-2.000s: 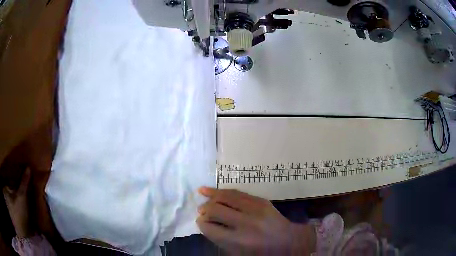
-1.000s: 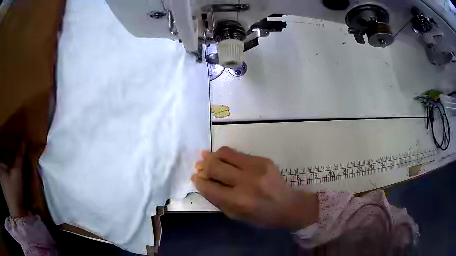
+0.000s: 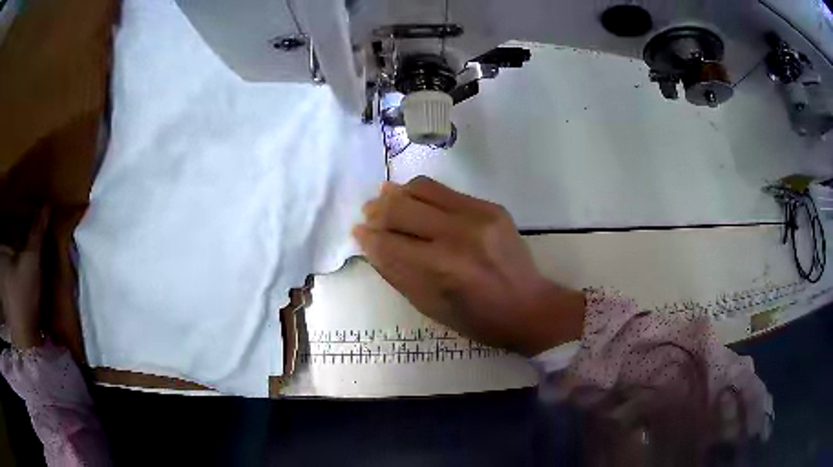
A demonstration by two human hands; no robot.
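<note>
The white lining [image 3: 201, 201] lies on the left part of the machine table, with soft folds. Brown bag panel [image 3: 295, 333] shows under its notched lower right corner and along its bottom edge. My right hand [image 3: 448, 255] pinches the right edge of the lining below the needle area, fingertips together. The presser foot [image 3: 369, 111] is at the upper end of that edge, small and partly hidden. My left hand [image 3: 23, 283] is at the far left on brown material, dark and partly cut off; its grip is unclear.
The sewing machine head [image 3: 247, 41] spans the top, with a white tension dial [image 3: 427, 115] beside the needle area. A round wheel [image 3: 685, 59] is at upper right. A black cable coil [image 3: 804, 239] lies at right. A printed ruler scale [image 3: 384, 351] runs along the front table edge.
My right hand has moved up towards the needle with the lining edge. The lining and its notched corner have shifted up, uncovering more of the ruler. My left hand has moved slightly up.
</note>
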